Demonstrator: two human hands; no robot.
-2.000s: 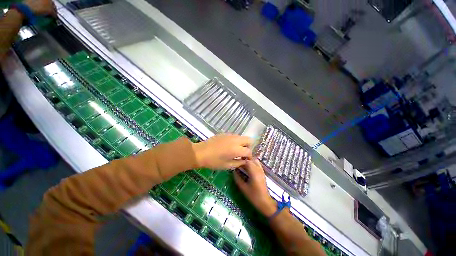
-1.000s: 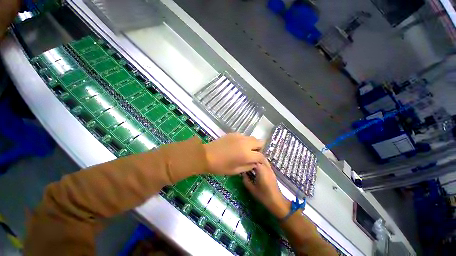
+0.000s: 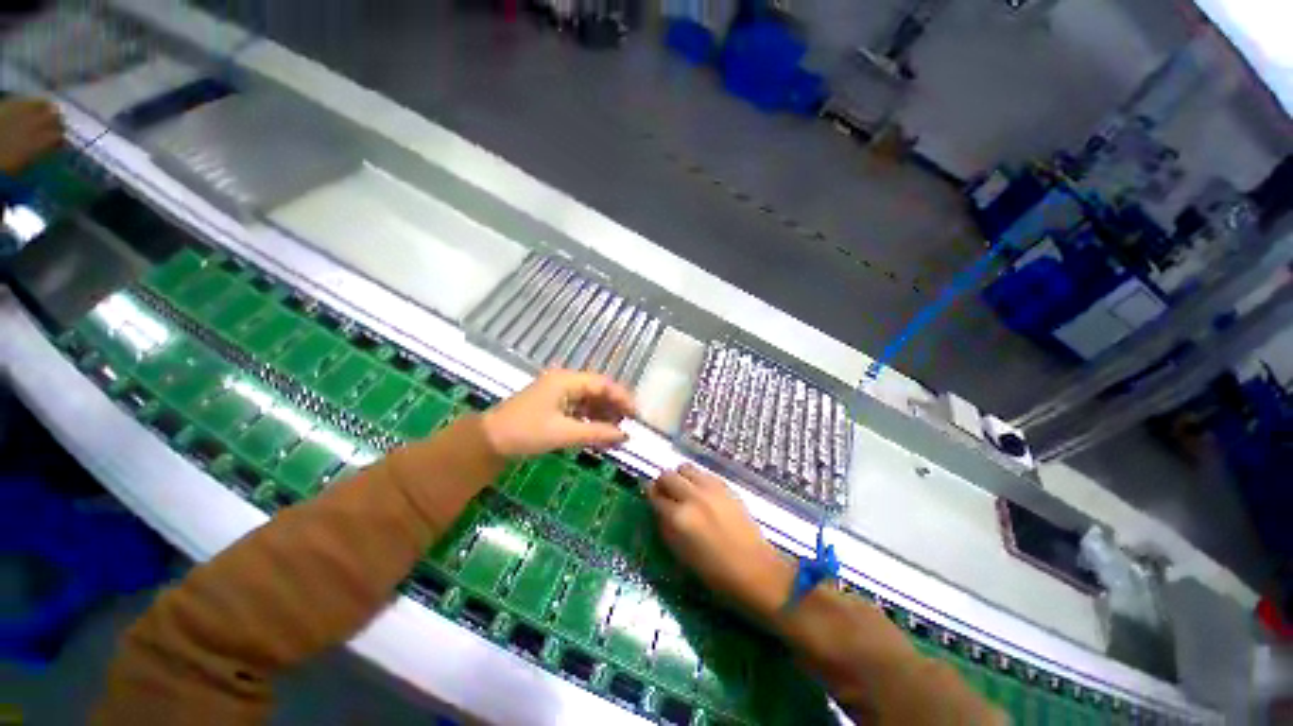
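My left hand (image 3: 556, 413) is over the green circuit board panels (image 3: 489, 557), by the rail. Its thumb and fingers are apart, with a shadowed gap and no clear part between them. My right hand (image 3: 713, 528), with a blue wrist strap (image 3: 815, 566), is over the boards to the right. Its fingers are curled together; any small part in them is too small to tell. The full tray (image 3: 767, 427) of silvery components lies on the shelf behind my right hand. The clear ribbed tray (image 3: 567, 321), without shiny pieces, lies left of it.
A metal rail (image 3: 411, 341) runs between boards and shelf. A dark phone-like rectangle (image 3: 1047, 539) and crumpled clear plastic (image 3: 1120, 574) lie on the shelf at right. A blue cord (image 3: 936, 309) stretches behind the shelf. Another person's hand (image 3: 29, 132) is at the far left.
My hands were together near the full tray and are now apart, the left one farther left. The view has shifted, showing more of the line at left.
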